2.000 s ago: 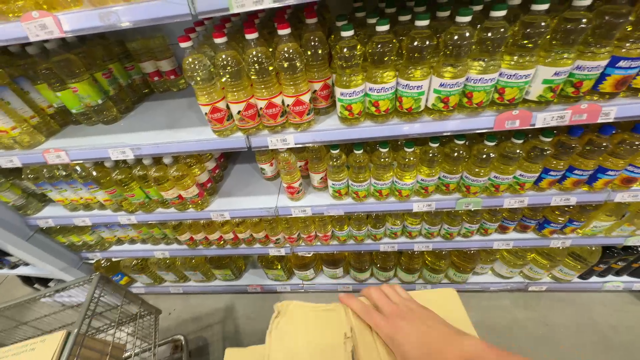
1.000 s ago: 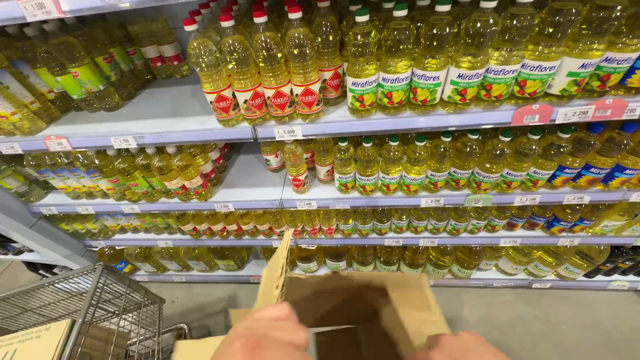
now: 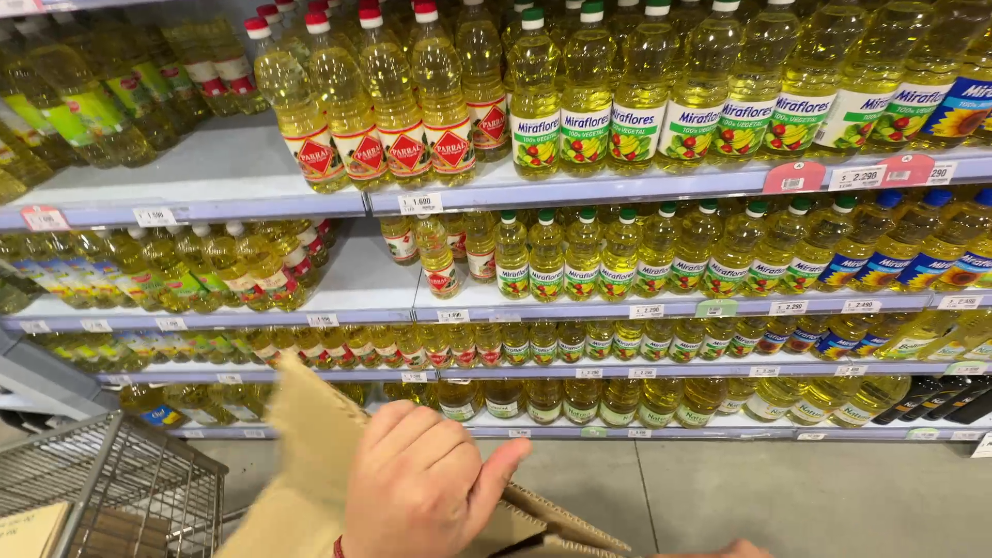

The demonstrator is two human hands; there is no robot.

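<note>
A brown cardboard box (image 3: 271, 511) with raised, torn-edged flaps is at the bottom centre, cut off by the lower edge of the view. My left hand (image 3: 418, 480), with a red band at the wrist, is curled over a flap, its thumb pointing up and right. Just the top of my right hand (image 3: 728, 550) shows at the bottom edge, right of the box; its fingers are hidden. Beyond stand shelves of oil bottles: red-capped Parral bottles (image 3: 407, 147) and green-capped Miraflores bottles (image 3: 593, 132) on the upper shelf, smaller bottles below.
A metal wire cart (image 3: 116, 480) holding cardboard stands at the lower left. Price tags line the shelf edges (image 3: 542, 194). Blue-capped sunflower-label bottles (image 3: 926, 263) stand at the right. Grey floor (image 3: 713, 488) shows between the box and the bottom shelf.
Two seconds ago one hand lay on the box's top; a second ago both hands were at its opened flaps. My left hand now shows higher in the view, and my right hand is mostly out of it.
</note>
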